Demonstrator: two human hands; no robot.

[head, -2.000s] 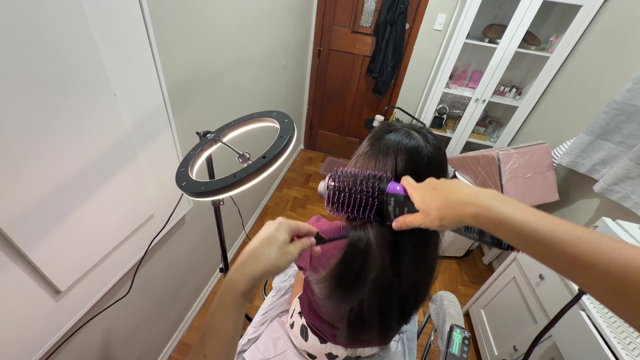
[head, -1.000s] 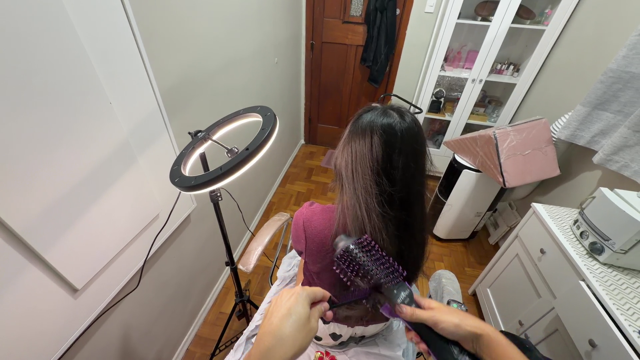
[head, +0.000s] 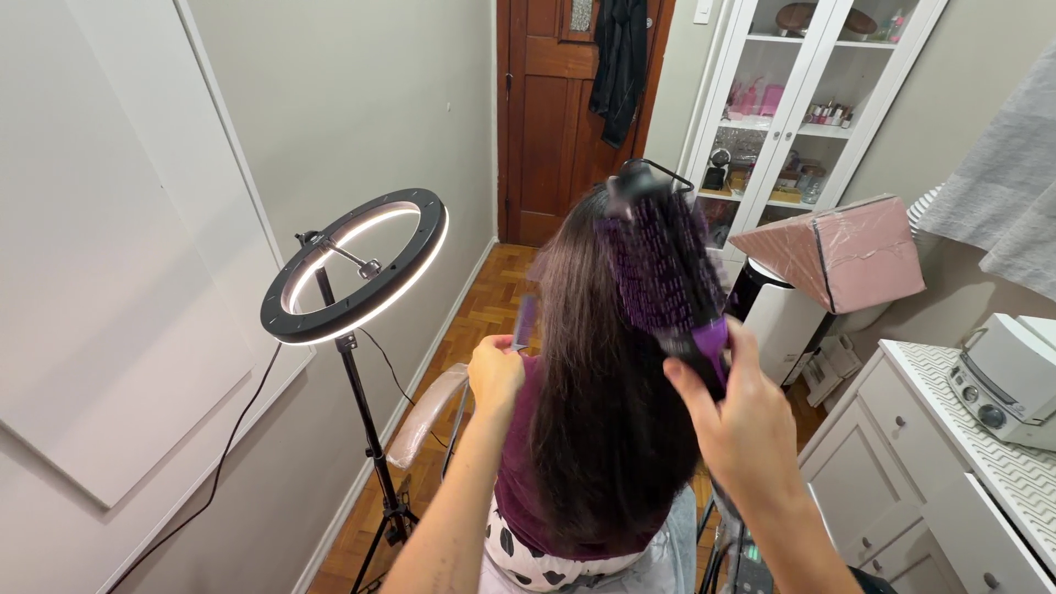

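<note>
A person with long dark hair [head: 594,412] sits facing away, in a maroon top [head: 518,487]. My right hand [head: 738,412] grips the black and purple handle of a hot-air brush [head: 660,264], whose bristled barrel is raised, tilted, in front of the upper right side of the hair; whether it touches the hair cannot be told. At the left side of the hair, my left hand [head: 497,371] is closed on a comb [head: 523,322], which points upward and is slightly blurred.
A lit ring light [head: 355,266] on a black tripod [head: 363,412] stands at left, beside a plastic-wrapped armrest [head: 425,417]. Right are a pink wrapped cushion [head: 870,256], a white appliance [head: 771,322] and a drawer cabinet [head: 874,445]. Behind stand a glass-door cabinet [head: 796,107] and a wooden door [head: 540,124].
The hot-air brush has risen from the lower lengths of the hair to near the head. My left hand with the comb has moved up to the hair's left side.
</note>
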